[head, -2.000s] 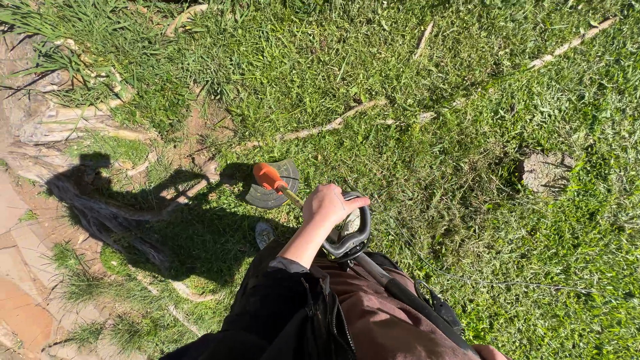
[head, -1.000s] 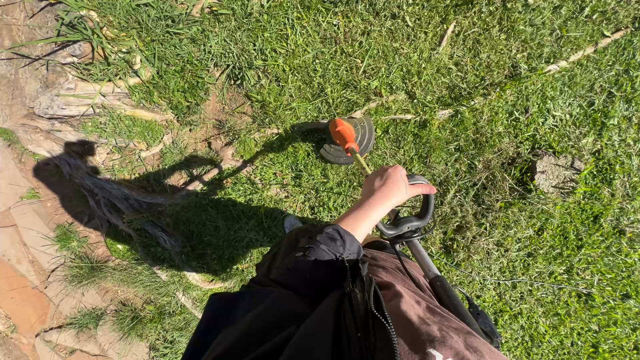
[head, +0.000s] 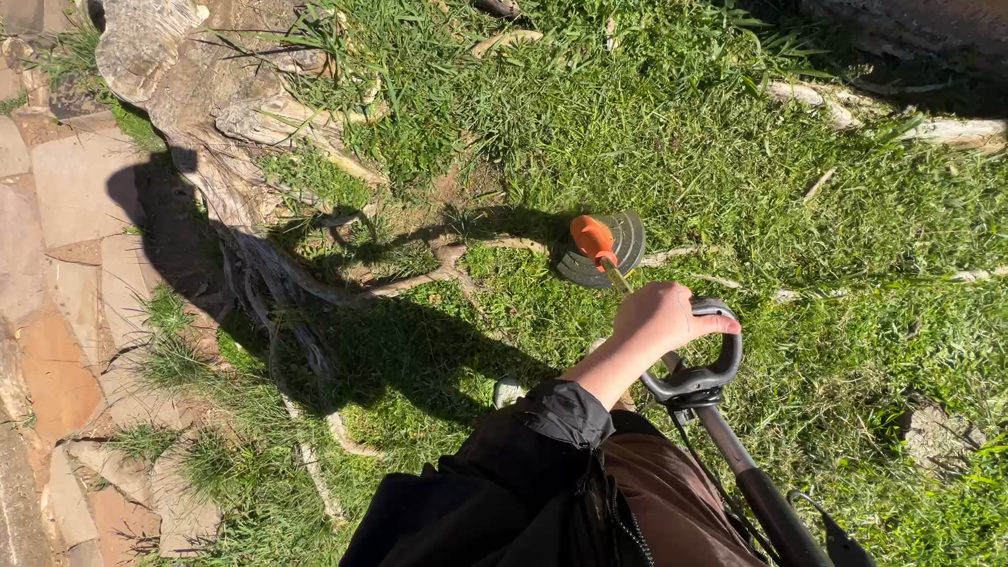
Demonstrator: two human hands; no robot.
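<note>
My left hand [head: 661, 316] is closed around the black loop handle [head: 713, 362] of a string trimmer. From there the trimmer's dark shaft [head: 760, 480] runs down to the lower right, past my clothing. Beyond the hand, the orange trimmer head [head: 592, 238] with its dark curved guard [head: 626, 248] is over the grass, beside a thin surface root [head: 669, 256]. My right hand is out of view. A black sleeve covers the left forearm, and part of a shoe [head: 508, 391] shows below the head.
A weathered tree stump with spreading roots [head: 228, 181] lies at the upper left, next to flagstone paving [head: 71, 189]. More roots [head: 945, 130] cross the grass at the upper right. A flat greyish patch [head: 937, 437] is at the right. My shadow falls over roots and paving.
The view has shifted, with more of the stump and paving now showing. My left hand stays on the loop handle throughout. The trimmer head has moved along the thin root, away from the stump.
</note>
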